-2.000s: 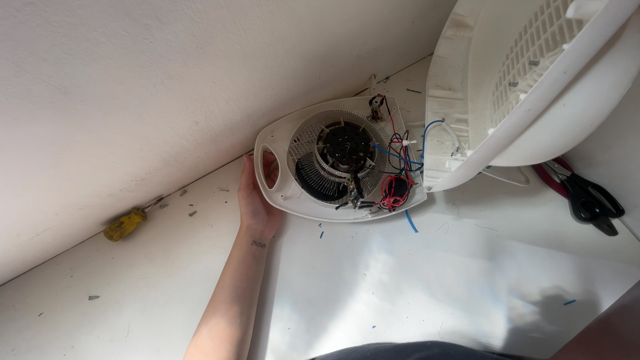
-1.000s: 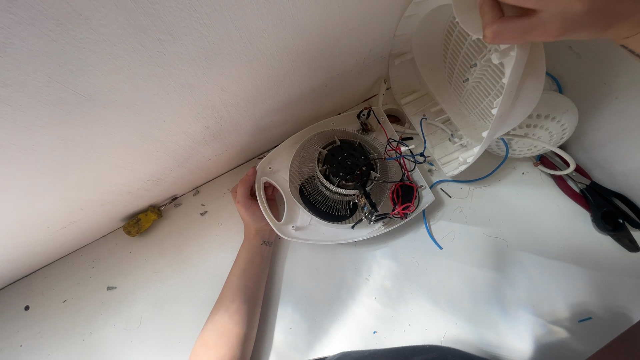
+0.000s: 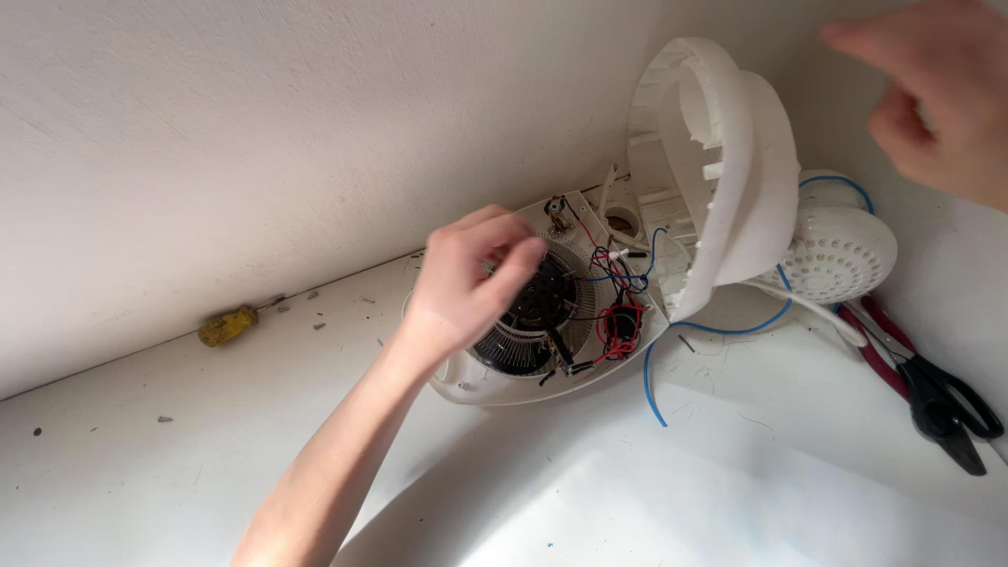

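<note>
An opened fan heater's white plastic housing half (image 3: 512, 390) lies on the white surface, with a round black motor and fan (image 3: 543, 295), a ring of heating coil and red, black and blue wires in it. My left hand (image 3: 472, 272) is over its left part, fingers curled and blurred, with nothing seen in them. The other white plastic housing half (image 3: 732, 181) stands on edge at the heater's right side. My right hand (image 3: 945, 94) is up at the right edge, apart from everything, its index finger stretched out and the others bent; no object shows in it.
A yellow-handled screwdriver (image 3: 228, 327) lies by the wall at left. At right are a perforated white plastic shower head (image 3: 843, 256), a blue wire (image 3: 740, 331), red-handled pliers (image 3: 874, 354) and a black-handled tool (image 3: 941, 402). Small debris is scattered about.
My left hand has left the heater's handle end and moved over its inside. My right hand has let go of the upright housing half, which now stands more on edge.
</note>
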